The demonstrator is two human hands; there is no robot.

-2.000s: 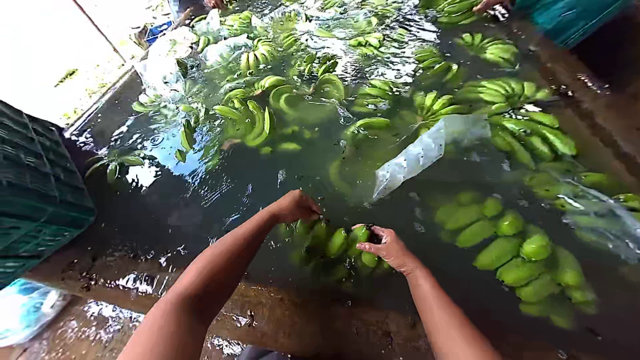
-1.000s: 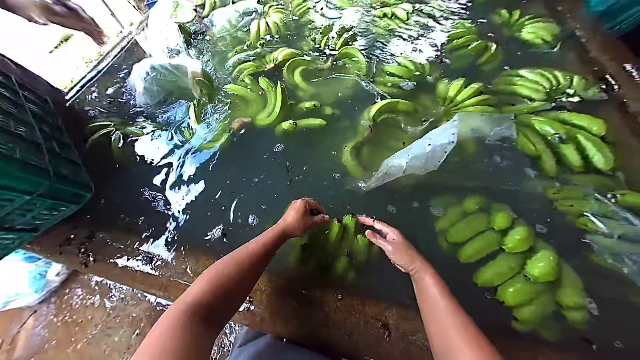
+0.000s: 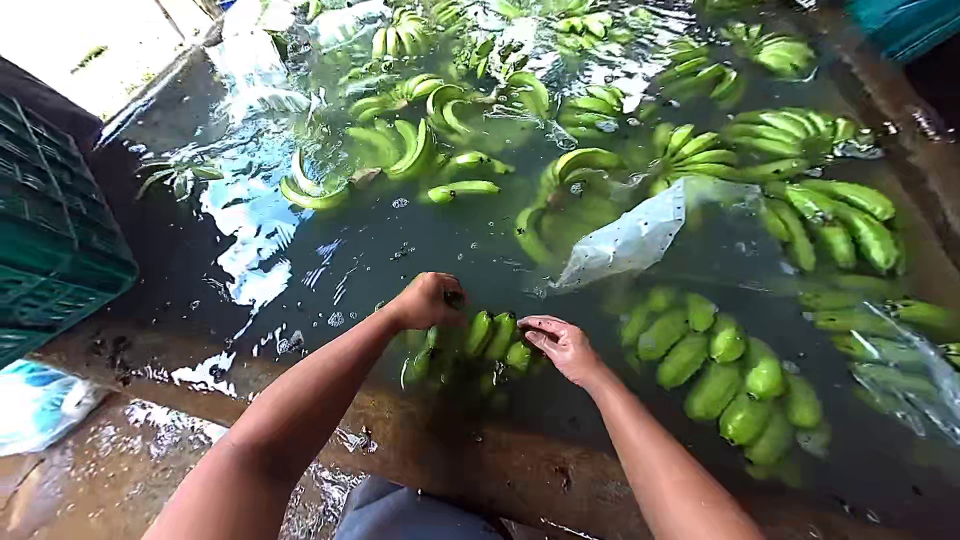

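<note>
In the head view a hand of green bananas point(image 3: 491, 337) sits partly under the murky water at the near edge of the tank, its tips at the surface between my hands. My left hand point(image 3: 431, 300) is curled just above its left side, with something small and dark at the fingers that I cannot make out. At the right end, my right hand point(image 3: 561, 345) has its fingertips by the banana tips, thumb and fingers slightly apart; whether it grips them is unclear. To the right floats a larger cluster of green bananas point(image 3: 724, 360), partly submerged.
The tank's wet near ledge point(image 3: 420, 427) runs below my forearms. A green plastic crate point(image 3: 60, 225) stands at the left. A clear plastic sheet point(image 3: 630, 232) floats ahead, among many banana hands point(image 3: 840, 210). A plastic bag point(image 3: 41, 405) lies at lower left.
My left hand is now curled above the bananas' left side; two seconds ago both hands were at their tips. Another person's hand, seen at the upper left one second ago, is out of view.
</note>
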